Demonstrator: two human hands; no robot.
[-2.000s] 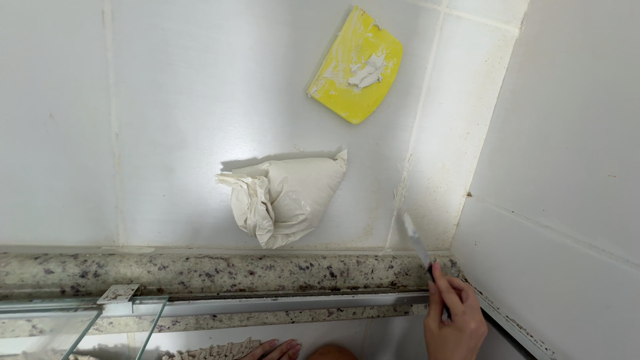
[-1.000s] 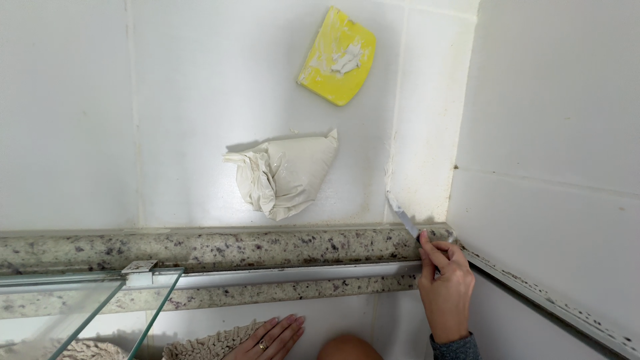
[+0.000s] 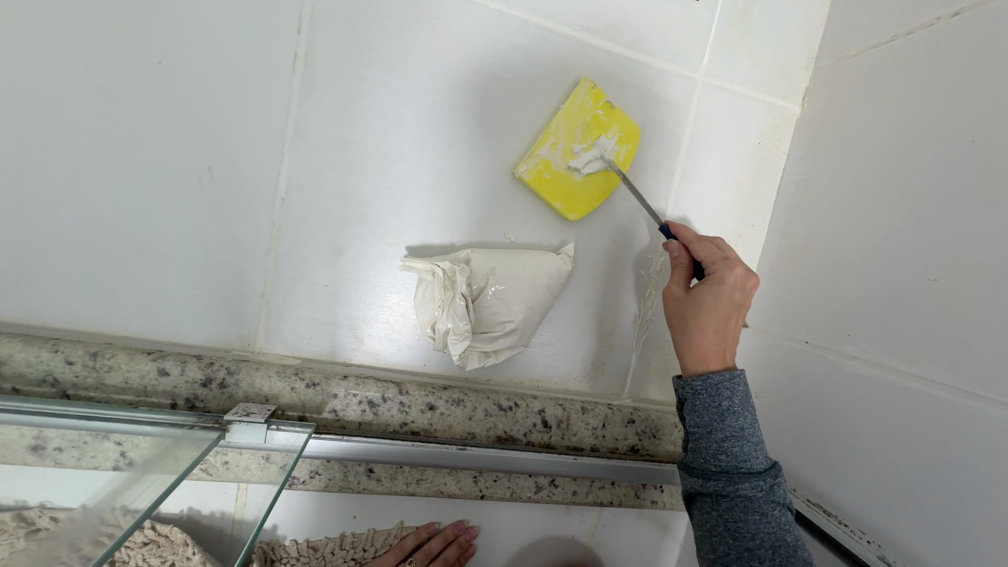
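My right hand [image 3: 705, 291] grips the dark handle of a small metal spatula [image 3: 636, 194], whose tip touches white paste [image 3: 592, 156] on a yellow plastic scraper [image 3: 579, 197]. The scraper lies on the tiled floor, smeared with white. Below and left of it rests a crumpled off-white bag [image 3: 504, 303], folded over at its left end. Smeared paste [image 3: 647, 303] lies along a grout line just left of my right wrist. At the bottom edge my left hand [image 3: 437, 545], with a ring, rests flat at the end of a woven mat [image 3: 339, 549]; it holds nothing.
A speckled granite sill [image 3: 504, 409] with a metal track [image 3: 488, 457] crosses below the bag. Glass door panels [image 3: 272, 496] and a metal bracket [image 3: 249, 417] stand at the lower left. A tiled wall [image 3: 890, 236] rises at the right.
My right hand has moved from the grout line near the sill up to the yellow scraper, bringing the spatula tip onto the paste. The left hand stays low by the mat.
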